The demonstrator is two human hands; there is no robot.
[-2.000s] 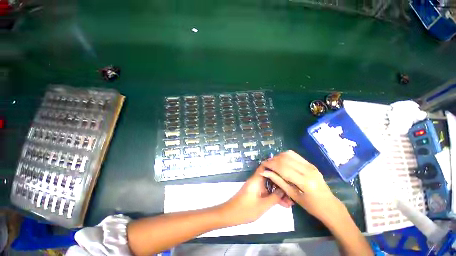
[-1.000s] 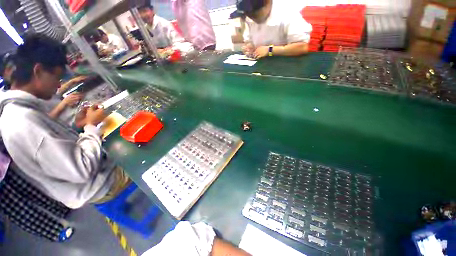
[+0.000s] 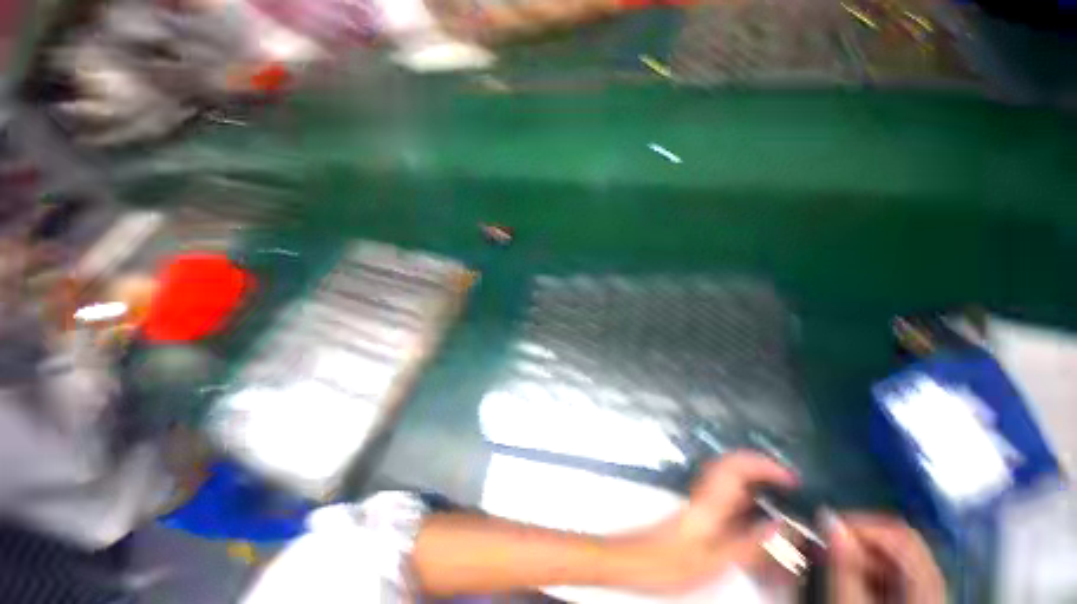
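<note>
The picture is strongly blurred. My left hand (image 3: 723,519) is over the right end of the white paper sheet (image 3: 567,490), its fingers around a small dark and gold part (image 3: 784,545), likely a round housing. My right hand (image 3: 883,559) is just right of it, at the bottom edge, fingers bent towards the part. A thin pale streak lies between the hands, perhaps tweezers; blur hides whether my right hand holds it. The clear blister tray (image 3: 661,354) lies flat behind the paper.
Stacked blister trays (image 3: 343,354) lie left, a red bin (image 3: 195,297) beyond. A blue parts bin (image 3: 1027,419) with white pieces stands right, dark parts (image 3: 915,335) behind it. A small part (image 3: 497,234) lies mid-bench. A person's pale sleeve (image 3: 59,437) is far left.
The view has swung down and right from the neighbouring workers. Both my hands and more of the blue bin now show; a second ago only my left forearm was visible.
</note>
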